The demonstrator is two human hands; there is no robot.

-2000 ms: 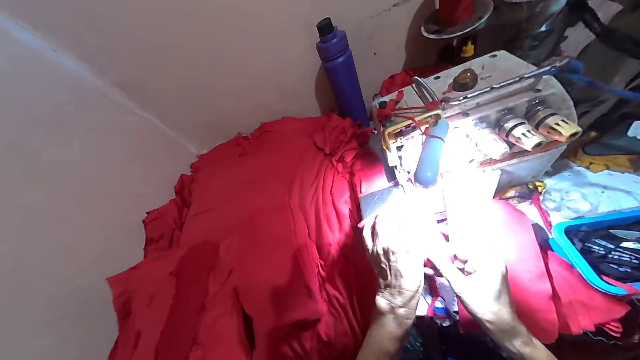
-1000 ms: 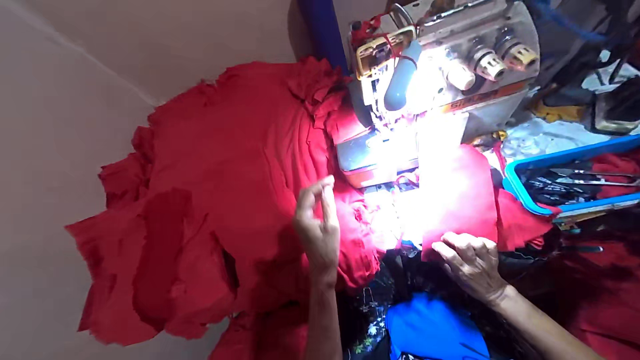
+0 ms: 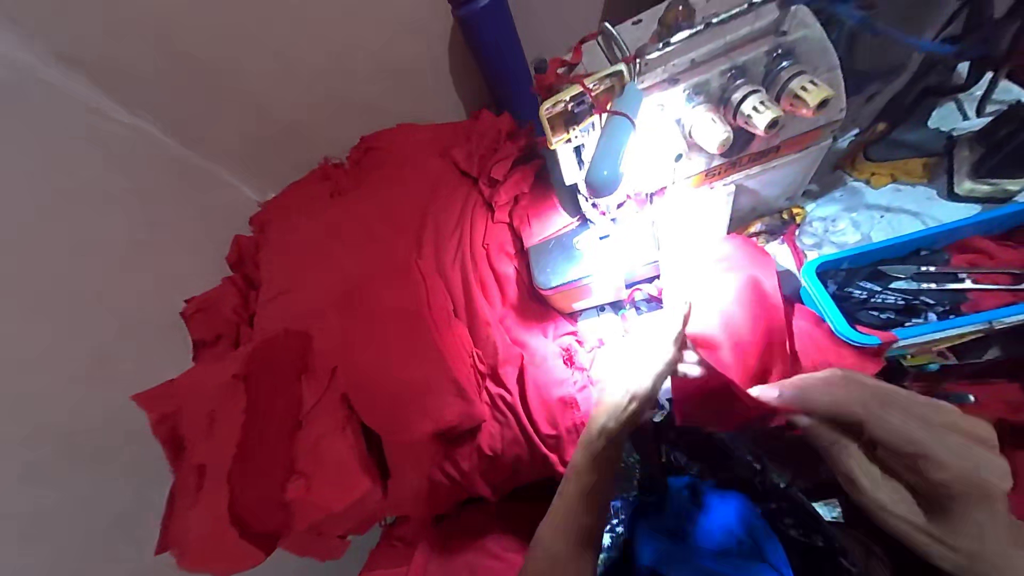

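Under the bright lamp of an overlock sewing machine (image 3: 744, 136), my left hand (image 3: 640, 368) reaches up beside the red fabric piece (image 3: 740, 320); glare hides its fingers. My right hand (image 3: 888, 448) pinches the lower edge of that piece between thumb and fingertips, to the right of my left hand. The machine's flat cloth plate (image 3: 568, 260) lies just above and left of my left hand. A large heap of red fabric (image 3: 360, 304) spreads over the left side, its near folds reaching my left forearm.
A blue-rimmed tray (image 3: 840, 320) with thread snips (image 3: 944, 276) and dark and red scraps stands at the right. A purple bottle (image 3: 496, 56) is behind the heap, near the wall (image 3: 240, 96). Blue cloth (image 3: 704, 528) lies at the bottom.
My left hand has moved right, from beside the heap to the lit area below the machine. My right hand, resting on the red piece a second ago, now lifts its lower edge.
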